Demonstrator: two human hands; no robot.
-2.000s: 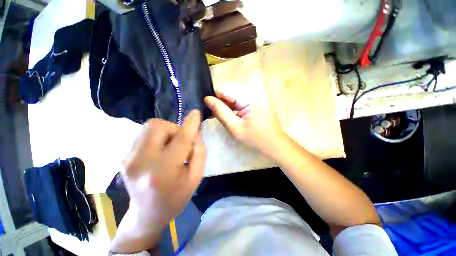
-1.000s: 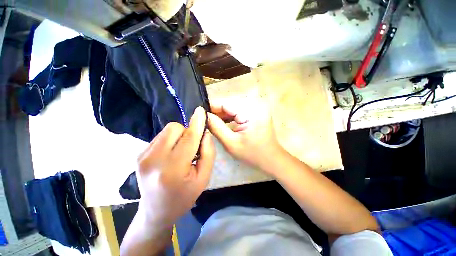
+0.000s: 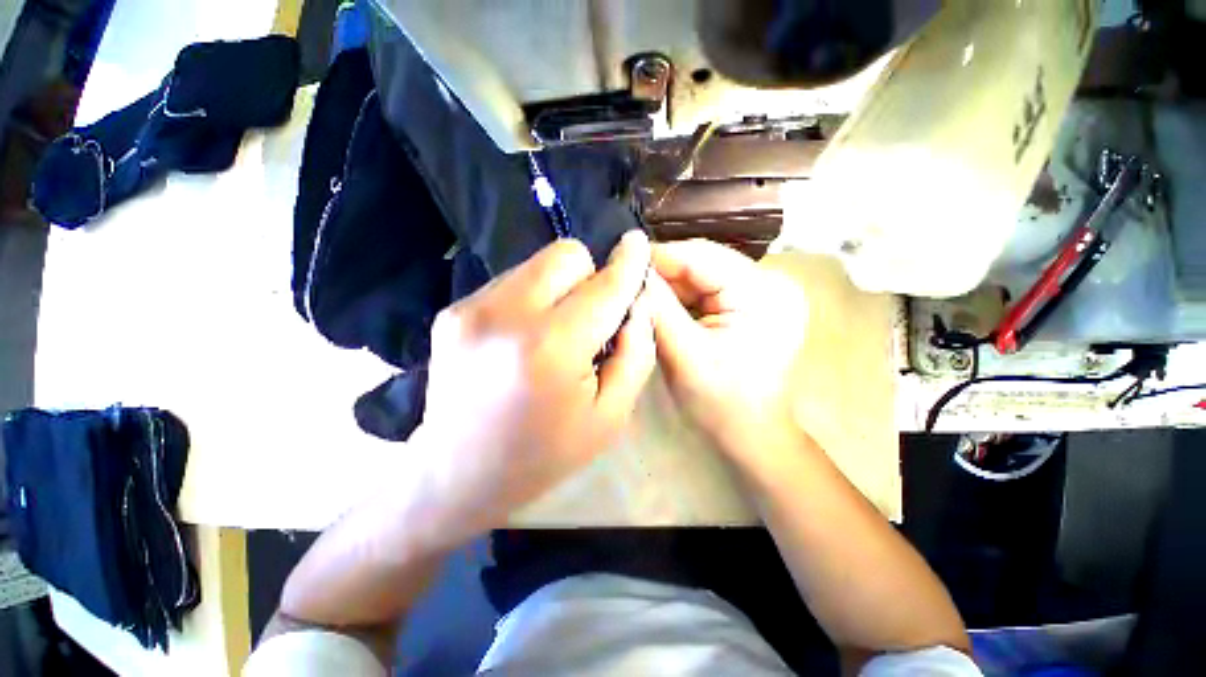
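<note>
The black fabric workpiece lies on the pale table and runs up under the sewing machine head. A short stretch of its zipper shows above my left hand. My left hand pinches the fabric's right edge between thumb and fingers. My right hand pinches the same edge just beside it, fingertips nearly touching. The fabric between my fingers is mostly hidden. The needle area is dark and partly hidden under the head.
Stacked black pieces lie at the table's left edge. Loose black pieces lie at upper left. Red-and-black snips rest on the machine base at right. A round container sits below the table. A brown block is beside the needle area.
The view has shifted, and the machine head now covers more of the fabric and zipper. Both hands came together at the edge and stay there, nearer the machine.
</note>
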